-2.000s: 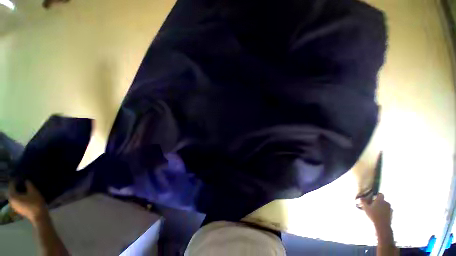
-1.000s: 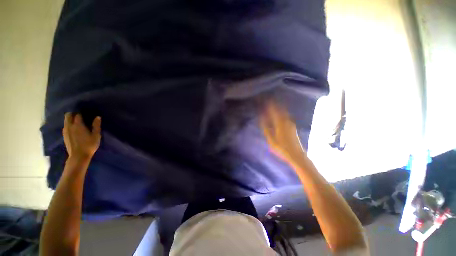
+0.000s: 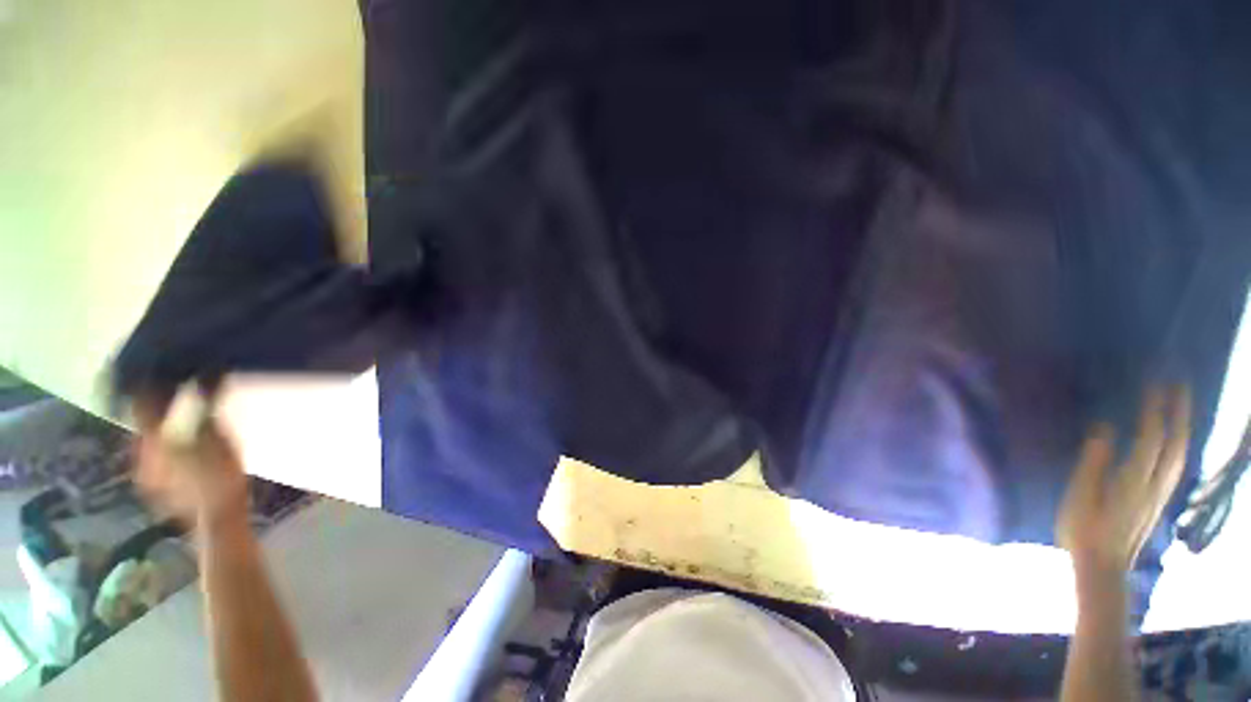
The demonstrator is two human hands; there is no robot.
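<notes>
The dark navy fabric (image 3: 713, 247) lies rumpled over the cutting table (image 3: 659, 528), with purple-blue glare on its lower parts. My left hand (image 3: 192, 453), blurred, holds the edge of a dark navy piece (image 3: 261, 288) at the left; this piece reaches to the large fabric, and I cannot tell if they are joined. My right hand (image 3: 1128, 480) rests with spread fingers at the fabric's lower right edge and grips nothing visible. The shears' dark handles (image 3: 1210, 507) show just right of it, partly cut off or covered.
The table's worn near edge runs in front of my body. A grey surface (image 3: 350, 590) with a white edge stands below left. Loose scraps (image 3: 130, 576) lie on the floor at the far left. A white cap or brim (image 3: 707, 651) shows at the bottom.
My left hand has moved from lying on the fabric to holding a dark piece out at the left. My right hand has moved right, near the shears. The fabric's near edge has shifted, uncovering table.
</notes>
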